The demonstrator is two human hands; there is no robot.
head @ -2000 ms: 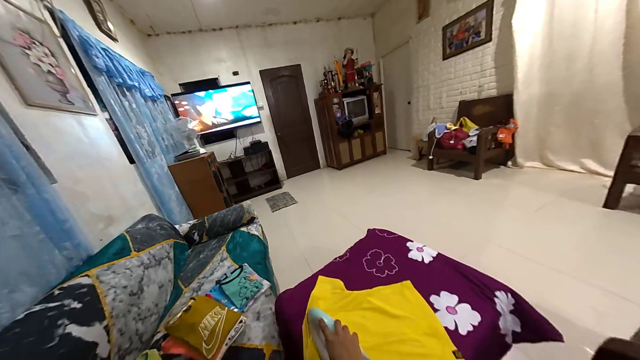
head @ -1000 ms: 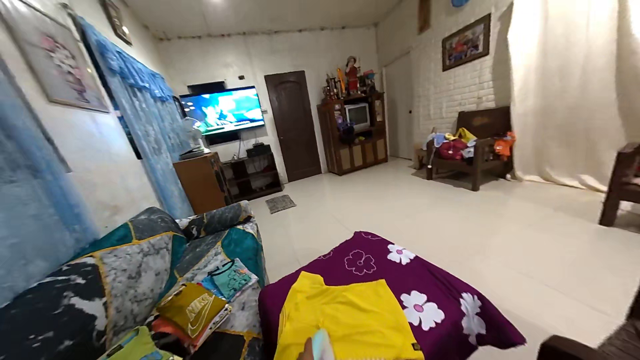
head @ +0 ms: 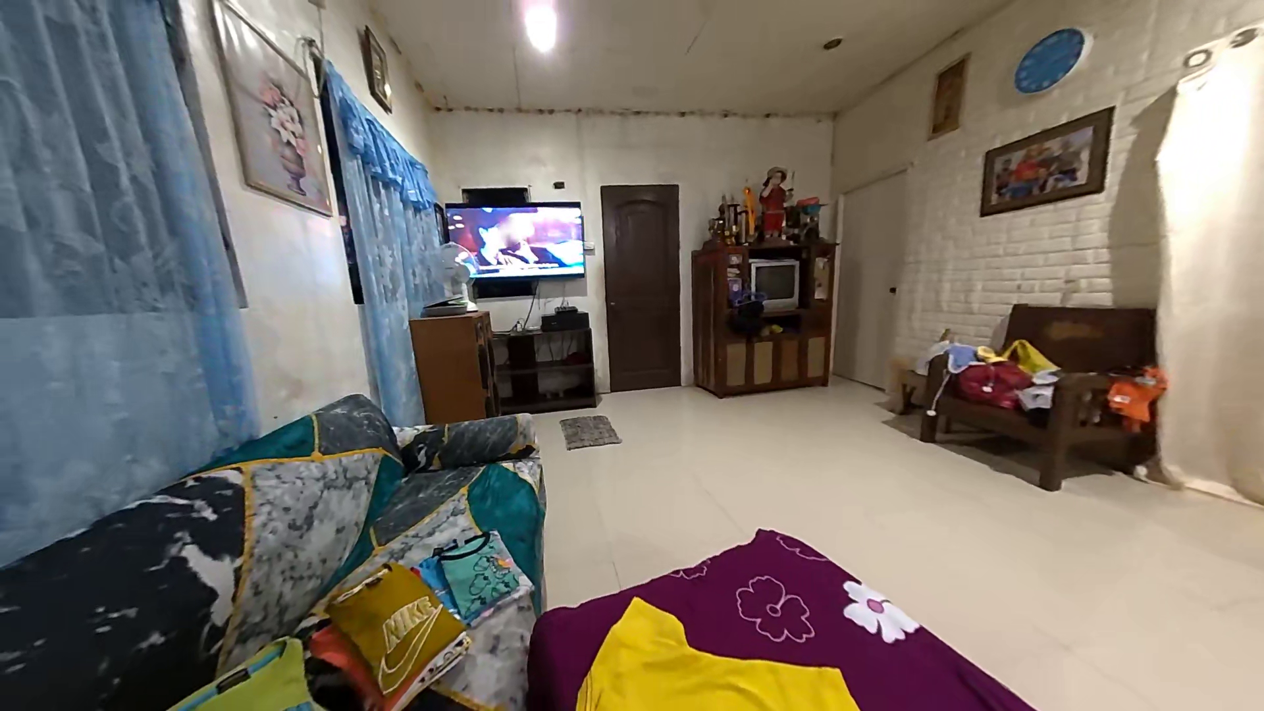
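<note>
A yellow garment (head: pixel 711 671) lies spread on a purple cloth with white flowers (head: pixel 775 607), at the bottom of the head view; its near part is cut off by the frame's edge. Neither of my hands shows in this view, so what they hold or touch is hidden. To the left, on the sofa, lie a folded mustard Nike shirt (head: pixel 395 627), a folded teal shirt (head: pixel 484 573) and a lime-green garment (head: pixel 252 681).
A patterned sofa (head: pixel 306 494) runs along the left side. Farther off are a television (head: pixel 515 240), a dark door (head: pixel 641 286), a wooden cabinet (head: pixel 763 321) and a floor mat (head: pixel 590 432). At the right, a wooden armchair (head: pixel 1076 395) bears heaped clothes.
A hand on the yellow garment, holding something pale, showed two seconds ago and partly one second ago; it is now out of view. The view has tilted up.
</note>
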